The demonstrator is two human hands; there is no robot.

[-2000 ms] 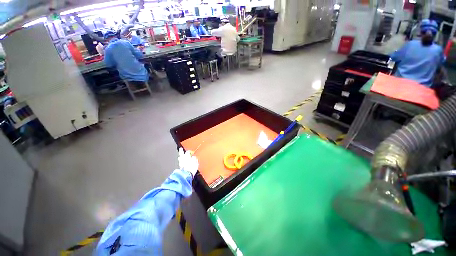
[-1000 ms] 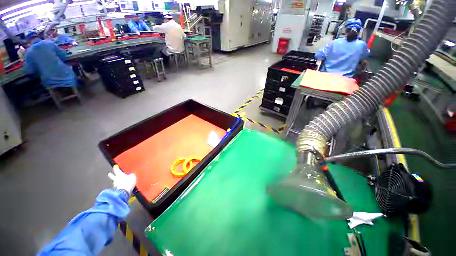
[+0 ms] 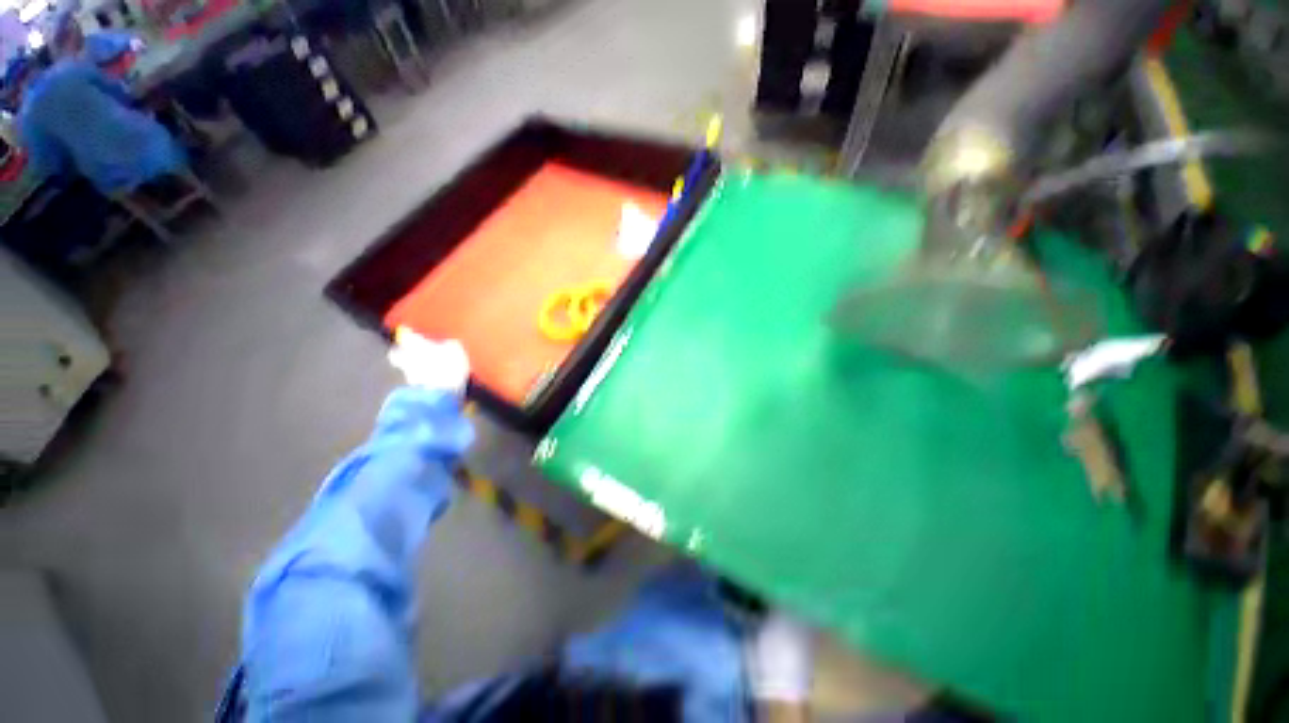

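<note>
A black tote [image 3: 436, 242] with a red-orange lining [image 3: 488, 290] stands against the left edge of the green mat. Yellow rings [image 3: 571, 311] and a small white piece [image 3: 636, 230] lie inside. A blue and yellow stick-like thing [image 3: 684, 194] lies along its right wall. My left hand [image 3: 431, 363], white-gloved in a blue sleeve, is at the tote's near left rim, with a small yellow spot at the fingertips. Blur hides whether the fingers grip the rim. My right hand does not show. A blurred whitish patch by blue cloth at the bottom edge is unclear.
The green mat [image 3: 792, 424] bears a white irregular piece [image 3: 1117, 359] and a blurred brownish piece [image 3: 1093, 452]. A clear hood [image 3: 975, 322] hangs over it. A dark fan [image 3: 1202, 283] and a dark holder [image 3: 1224, 516] are at the right. A seated person [image 3: 99, 127] is far left.
The view has tilted down and blurred, showing blue clothing at the bottom and the dark holder at the right. My left hand remains at the tote's rim; the rings remain inside.
</note>
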